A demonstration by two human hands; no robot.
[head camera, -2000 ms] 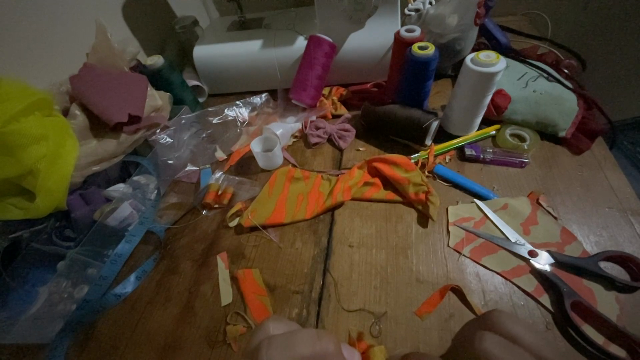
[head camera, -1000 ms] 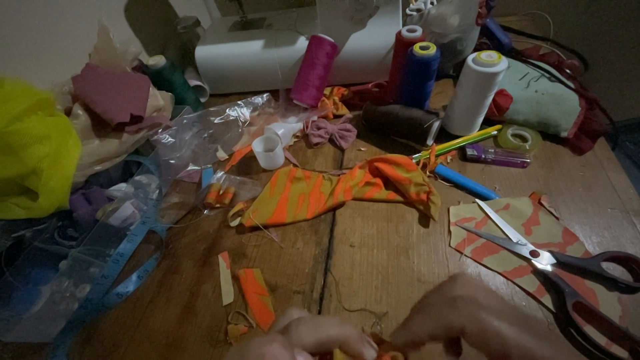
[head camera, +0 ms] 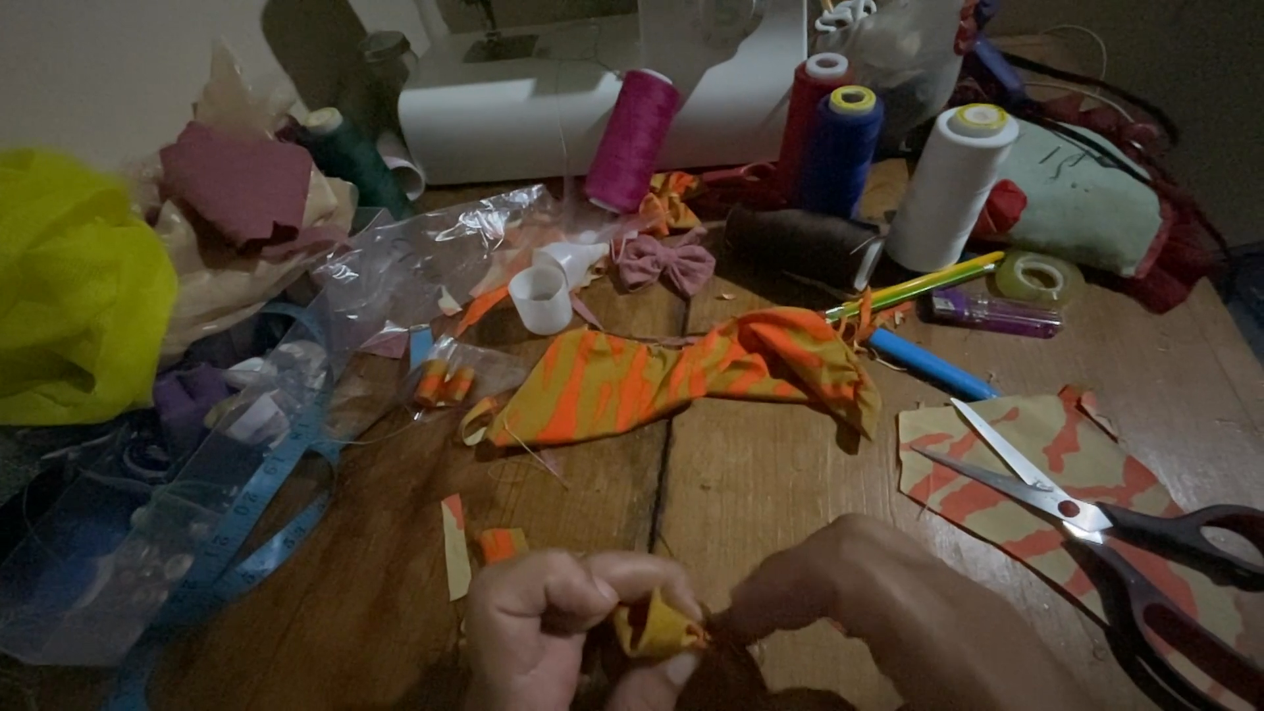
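Observation:
Near the bottom edge, my left hand (head camera: 563,632) pinches a small folded piece of orange and mustard fabric (head camera: 657,627) between thumb and fingers. My right hand (head camera: 849,602) is close against the fabric's right side, its fingertips blurred and in shadow; whether it grips the fabric or a thread is unclear. Beyond the hands lies a larger gathered piece of the same patterned fabric (head camera: 632,385). Open scissors (head camera: 1076,513) with dark handles rest on a flat patterned fabric piece (head camera: 938,434) at right. Narrow fabric strips (head camera: 455,553) lie just beyond my left hand.
A white sewing machine (head camera: 513,109) stands at the back, with thread cones (head camera: 953,188) before it. A pink bow (head camera: 664,262), purple lighter (head camera: 997,312), blue pen (head camera: 928,363) and tape roll (head camera: 1037,281) lie mid-table. A blue measuring tape (head camera: 237,513) and plastic box (head camera: 89,592) are at left.
Both hands have come further into view from the bottom edge and closer together. The small fabric piece, low at the edge before, is now raised in my left hand's fingers.

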